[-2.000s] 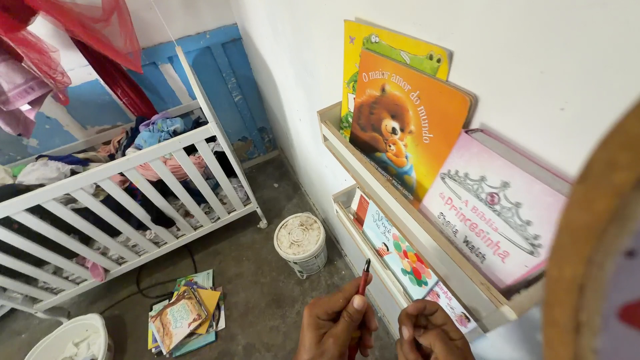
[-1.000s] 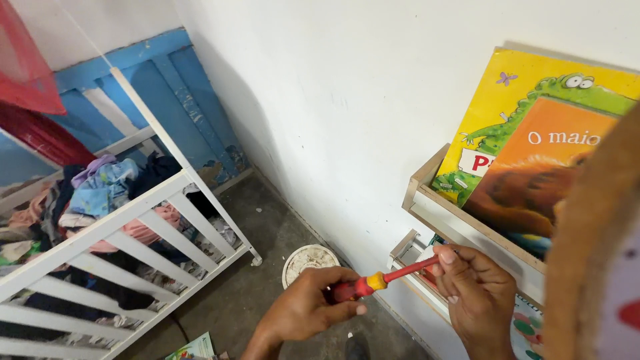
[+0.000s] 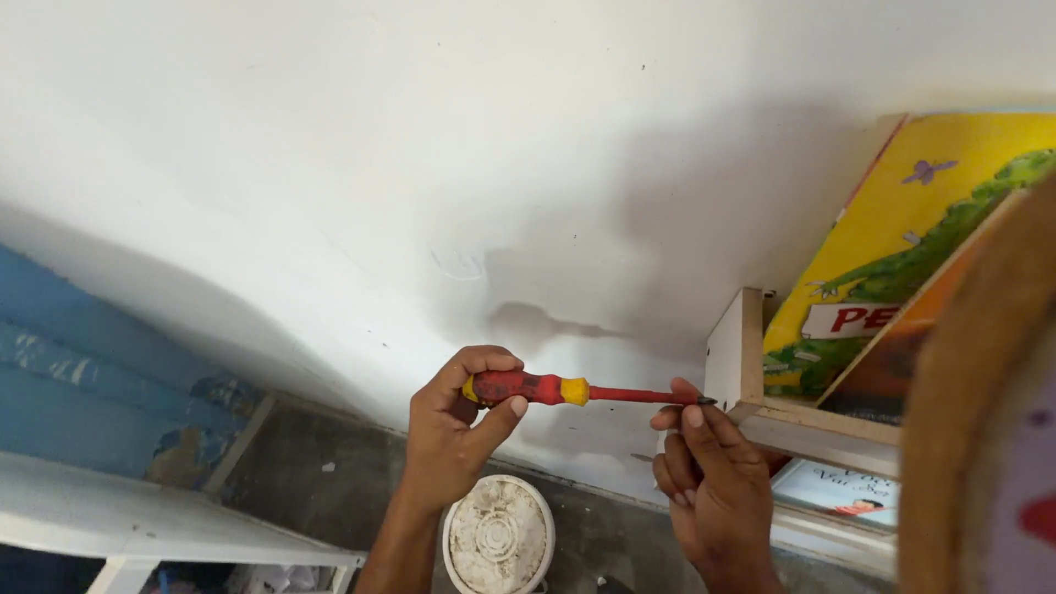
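My left hand [image 3: 466, 421] grips the red and yellow handle of a screwdriver [image 3: 528, 388], held level in front of the white wall. My right hand [image 3: 714, 470] pinches the red insulated shaft close to its dark tip between thumb and fingers. The tip points at the side panel of the upper wall shelf [image 3: 734, 355], just left of its end; whether it touches cannot be told. A dark hole or screw shows on that panel. On the shelf lean a yellow children's book [image 3: 874, 214] and an orange one, partly hidden.
Below stands a bucket with a dirty white lid [image 3: 498, 532] on the dark floor. A lower shelf holds another book [image 3: 841, 491]. At the right edge, a round brown-rimmed object [image 3: 949, 371] blocks part of the view. The white crib [image 3: 165, 524] and a blue panel [image 3: 107, 371] are at left.
The screwdriver, earlier slanting near the lower shelf, is now level beside the upper shelf's end. My right hand remains at its shaft. The view has swung toward the wall.
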